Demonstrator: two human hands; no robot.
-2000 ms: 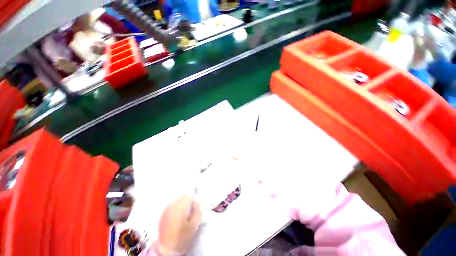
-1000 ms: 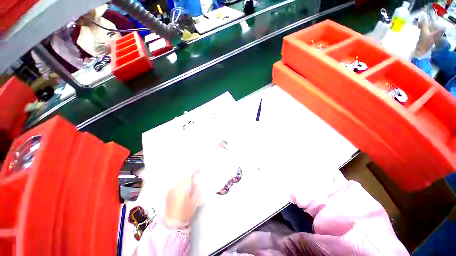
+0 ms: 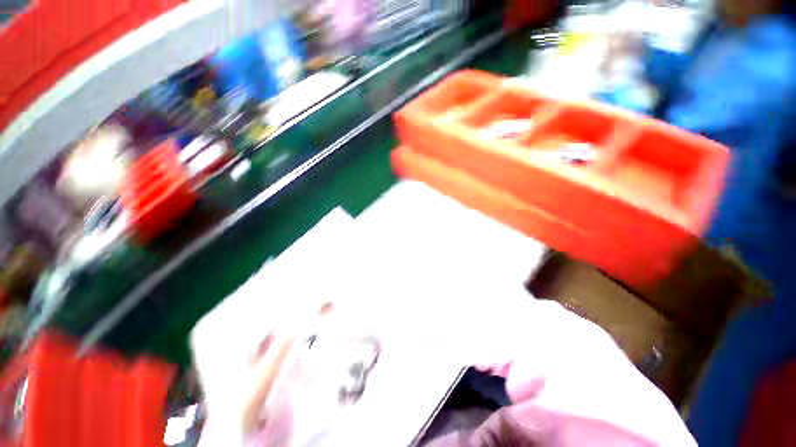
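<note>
The white work sheet (image 3: 419, 244) lies in front of me, blurred and overexposed. A cluster of small dark-and-silver metal parts (image 3: 358, 368) shows near its lower middle. My left hand (image 3: 266, 375) is a pale blurred shape at the sheet's lower left, just left of the parts; its fingers and any hold cannot be made out. My right arm in a pink sleeve comes in from the lower right, and my right hand is lost in the glare over the sheet.
Orange-red foam trays (image 3: 541, 214) stand at the right, with shiny parts in some pockets. More orange foam (image 3: 96, 397) is at the lower left. A green conveyor (image 3: 349, 170) runs behind the sheet. An open cardboard box (image 3: 611, 297) and a person in blue (image 3: 751, 113) are at right.
The view has swung to the right and blurred. The trays and sheet sit further left in the picture, and the box and the person in blue show more. Hand changes cannot be made out.
</note>
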